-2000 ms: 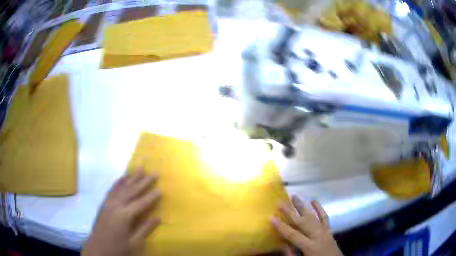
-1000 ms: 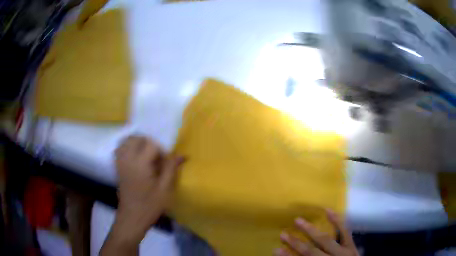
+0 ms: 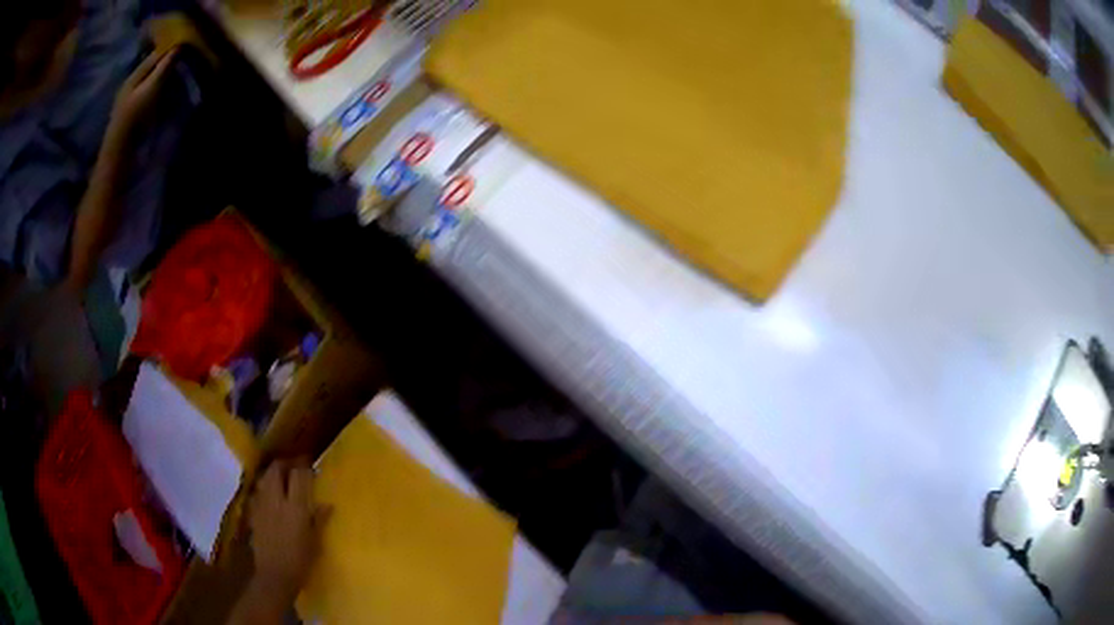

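Note:
My left hand (image 3: 283, 525) is at the lower left, over the left edge of a yellow panel (image 3: 415, 531), with the thumb side on the cloth. The fingertips are blurred. The panel lies below the table's front edge, with white material showing along its right side. A sliver of skin at the bottom edge may be my right hand or forearm; its fingers are hidden. Another large yellow panel (image 3: 684, 122) lies flat on the white table. The machine's needle plate area (image 3: 1063, 452) is lit at the far right.
A cardboard box (image 3: 320, 403) holds red cloth (image 3: 210, 299) and small scraps. A red basket (image 3: 92, 513) and a white sheet (image 3: 183, 458) are beside it. Orange-red-handled scissors (image 3: 336, 46) lie at the table's far left. Another person's arm (image 3: 104, 183) is at upper left. A folded yellow piece (image 3: 1032, 128) is upper right.
The view has swung left and down, away from the machine. My left hand has moved off the table to beside the box. My right hand has left the yellow cloth's lower right corner.

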